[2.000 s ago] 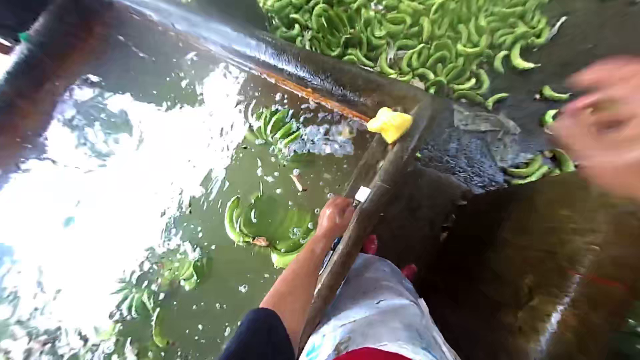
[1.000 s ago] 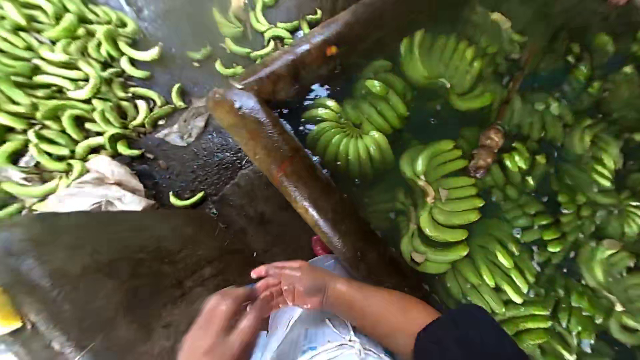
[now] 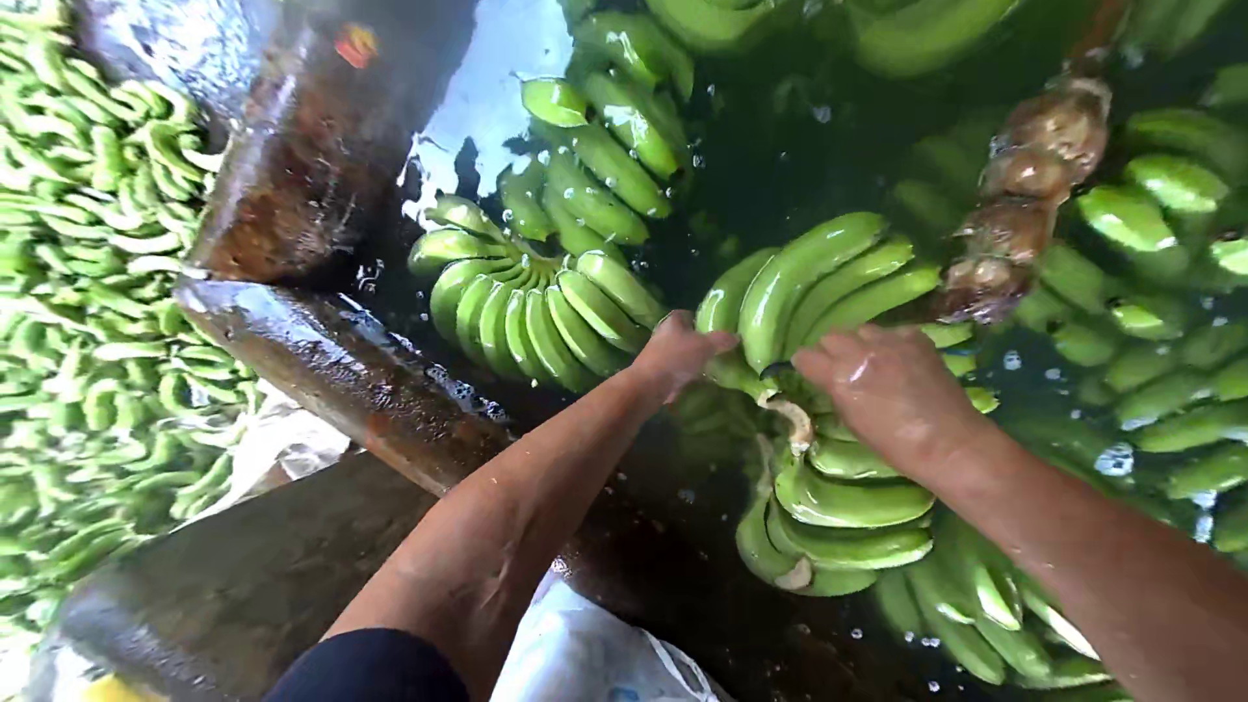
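A large hand of green bananas (image 3: 848, 497) floats in dark water, its pale curved crown stalk near the middle of the view. My left hand (image 3: 682, 353) grips the left edge of its upper bananas. On the right side of the crown my right hand (image 3: 873, 375) is closed, with a small dark curved thing, perhaps a blade tip, showing at its fingers; what it holds is mostly hidden. Another banana hand (image 3: 536, 312) floats just left of my left hand, and a further cluster (image 3: 609, 146) lies behind it.
The tank's wet wall (image 3: 361, 390) runs diagonally at the left, meeting another wall section (image 3: 283, 166). Many loose green bananas (image 3: 97, 292) lie beyond it, beside white sheeting (image 3: 283, 444). A brown knobby stalk (image 3: 1024, 195) and more submerged bananas (image 3: 1189, 390) are at the right.
My hands, close together over my apron a second ago, now reach into the tank at the banana hand. The view has swung far toward the tank.
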